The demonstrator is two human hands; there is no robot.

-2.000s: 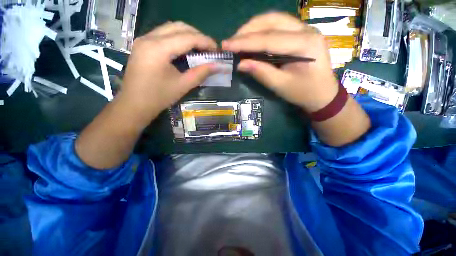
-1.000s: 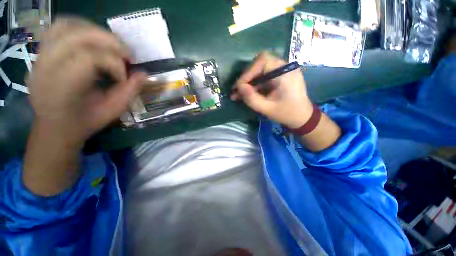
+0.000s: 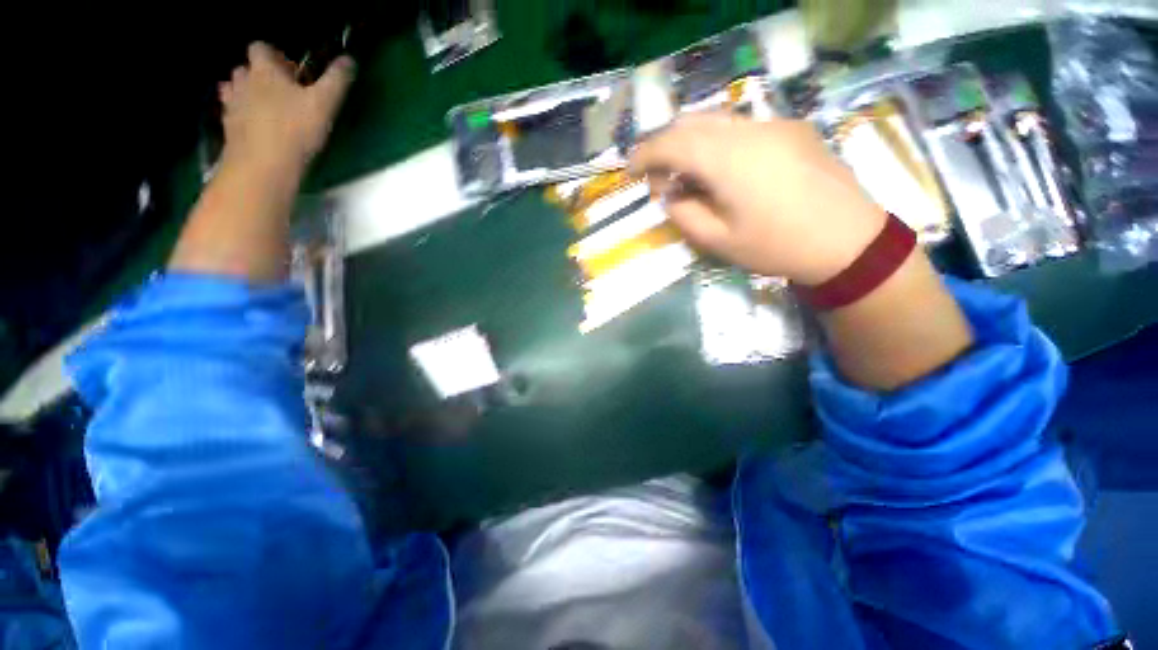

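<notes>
My left hand [image 3: 282, 108] is stretched out to the far left, over the dark far side of the bench. Its fingers are apart; thin bright lines show at the fingertips, too unclear to name. My right hand [image 3: 762, 191] is over the right end of the stacked flex cables on backing strips [image 3: 625, 254], beside a phone frame [image 3: 552, 133]. Its fingers are curled and blurred, and what they hold, if anything, cannot be told. The small white notepad [image 3: 457, 362] lies on the green mat, left of centre.
More phone frames stand at the right [image 3: 997, 184], with flex cables [image 3: 895, 165] beside them and a crinkled clear bag [image 3: 1118, 140] beyond. A blurred white frame [image 3: 749, 320] lies below my right hand. Silver frames [image 3: 326, 298] lie beside my left sleeve. A pale strip [image 3: 400, 197] crosses the bench.
The view has shifted. My left hand has moved from the phone frame to the far left. My right hand has moved to the flex cables. The dark pen no longer shows in it.
</notes>
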